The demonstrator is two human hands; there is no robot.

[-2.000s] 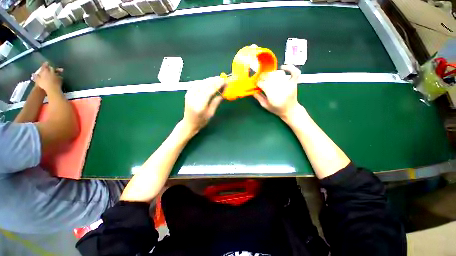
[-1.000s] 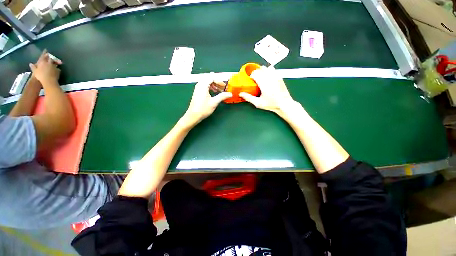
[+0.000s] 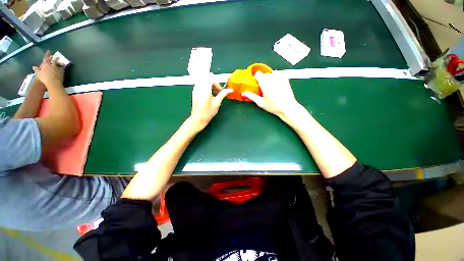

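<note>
An orange tape dispenser [image 3: 243, 85] is held above the green bench, near the guide rail. My right hand [image 3: 277, 94] grips its right side, thumb toward me. My left hand [image 3: 205, 99] is at its left end, with thumb and fingers around a small brownish part there; whether that part belongs to the dispenser I cannot tell. Three small product boxes lie on the conveyor beyond: one white [image 3: 200, 60] just past my left hand, one tilted [image 3: 291, 49], and one with a pink-purple mark [image 3: 332, 43].
The pale guide rail [image 3: 351, 73] crosses between bench and belt. A person's arm [image 3: 58, 109] at the left rests over a red-pink mat [image 3: 91, 127] and holds a small box. Stacked boxes [image 3: 96, 8] stand at the far left. Red handles [image 3: 454, 65] show at the right.
The boxes on the belt have shifted right, and the tilted one has appeared since the oldest frame. The dispenser has been turned and lowered toward the bench, still in my hands.
</note>
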